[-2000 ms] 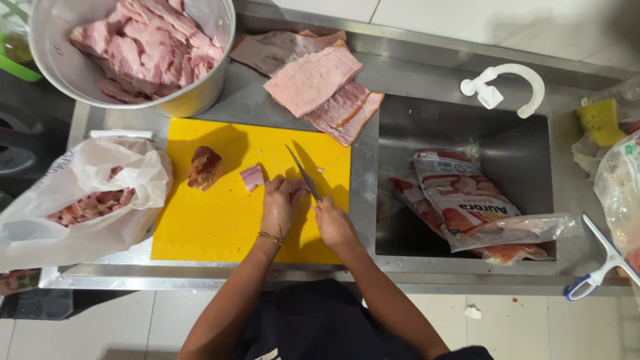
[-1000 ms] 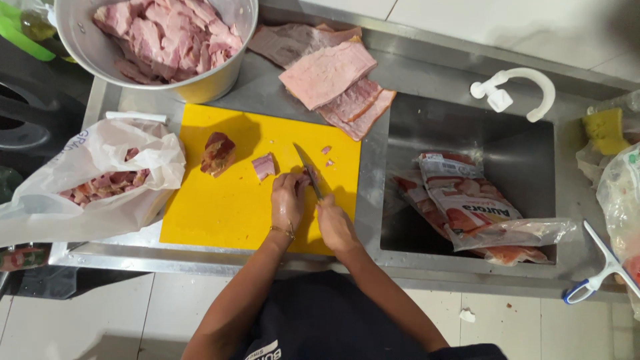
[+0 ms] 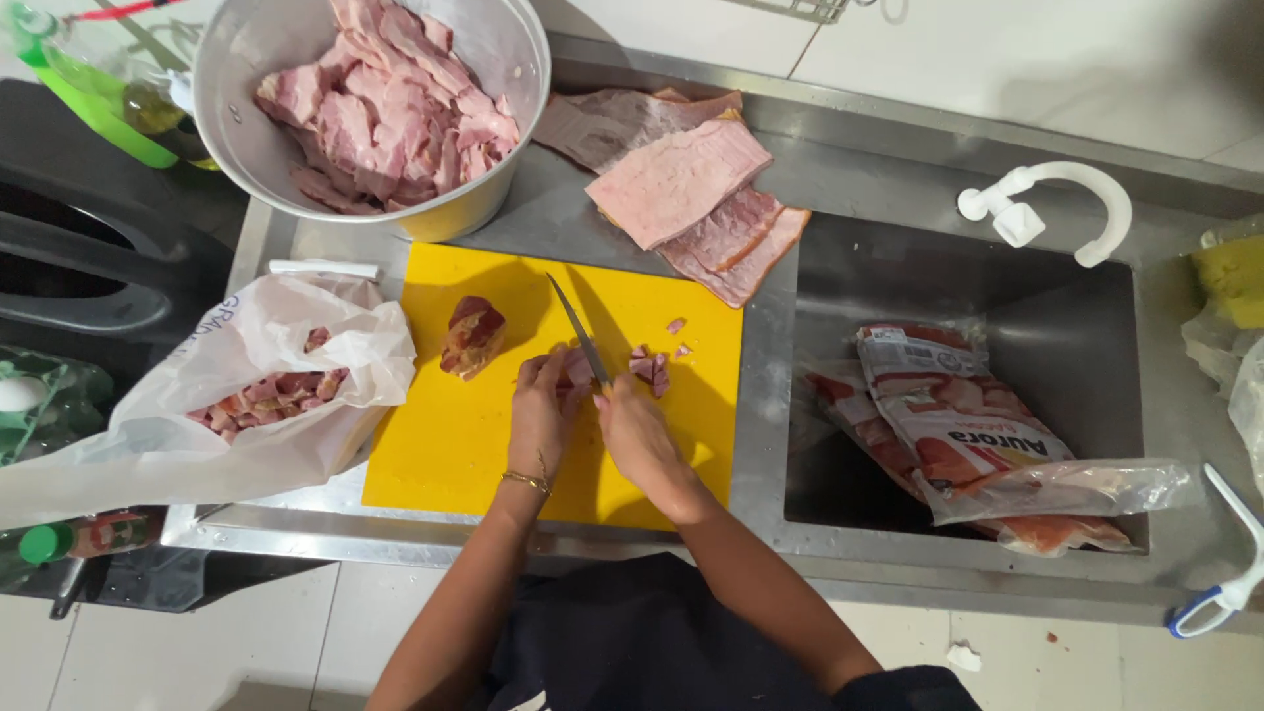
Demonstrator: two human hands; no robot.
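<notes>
On the yellow cutting board (image 3: 444,464), my left hand (image 3: 541,410) presses its fingers on a piece of bacon (image 3: 576,365). The handle of a knife (image 3: 580,328) is in my right hand (image 3: 632,430), and its blade points up and left beside that piece. Small cubes of bacon (image 3: 652,372) lie just right of the blade. A darker chunk of smoked meat (image 3: 473,338) stands apart at the board's left side. Behind the board, slabs of bacon (image 3: 681,183) overlap on the steel counter.
A metal pot (image 3: 222,109) of sliced meat stands at back left. The white plastic bag (image 3: 158,425) holding diced meat overlaps the board's left edge. Bacon packages (image 3: 963,395) lie in the sink (image 3: 1047,326) at right, below a white faucet (image 3: 1106,212). A squeegee (image 3: 1229,592) lies far right.
Several cut cubes now lie right of the knife, where the earlier frames show only small bits or none. The loose piece left of my left hand is no longer seen there.
</notes>
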